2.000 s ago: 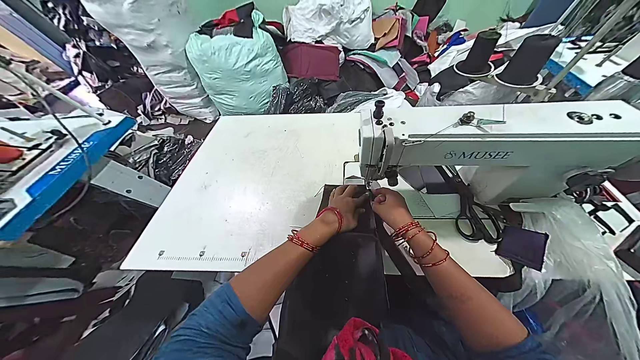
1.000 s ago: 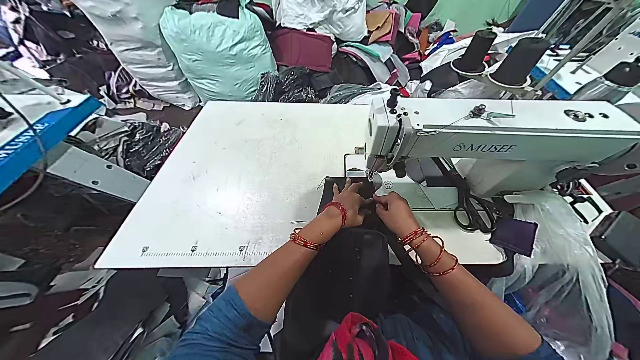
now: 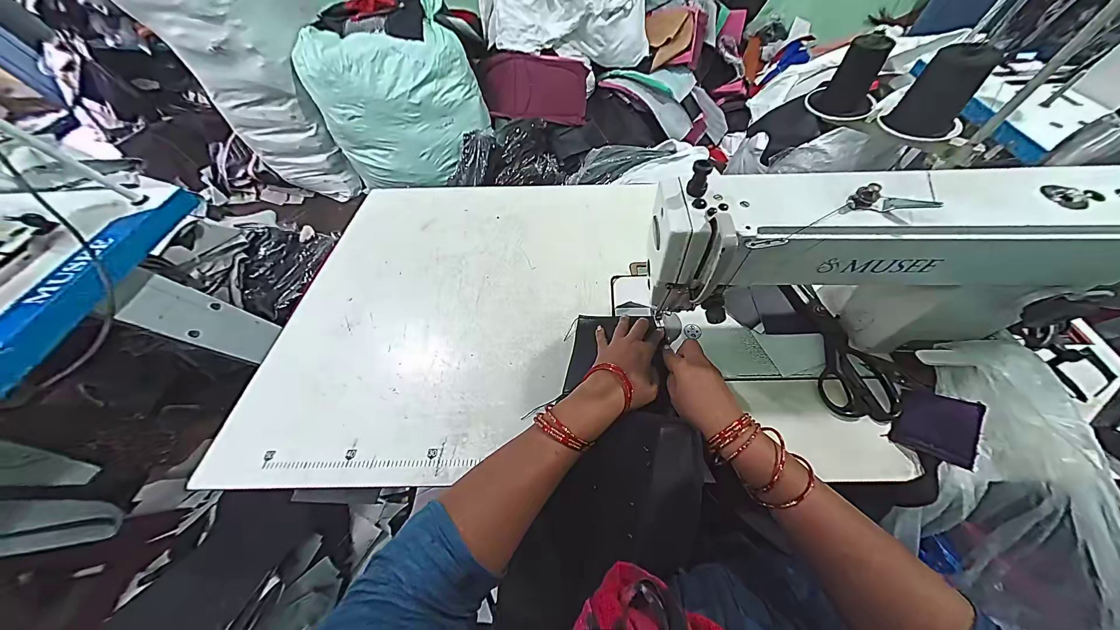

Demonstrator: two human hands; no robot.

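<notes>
My left hand [image 3: 632, 359] lies with fingers spread on a black fabric piece [image 3: 588, 354], just left of the needle area of a white Musee sewing machine [image 3: 787, 236]. My right hand [image 3: 693, 381] pinches the right edge of the black material near the presser foot. The rest of the dark material [image 3: 630, 499] hangs over the table's front edge towards my lap. Beneath the fingers, the fabric edge and the needle tip are hidden. Black-handled scissors [image 3: 853, 381] rest under the machine arm, to the right of my right hand.
The white sewing table [image 3: 420, 332] bears a printed ruler scale at its front left. A dark purple fabric piece [image 3: 938, 429] lies at its right edge, beside a clear plastic sheet [image 3: 1015, 490]. Black thread cones [image 3: 941, 92] stand behind the machine. Stuffed sacks [image 3: 394, 105] and fabric scraps lie beyond.
The black material by the needle has moved from its position two seconds ago, and more of its corner shows left of my left hand. My left hand's fingers have spread over it.
</notes>
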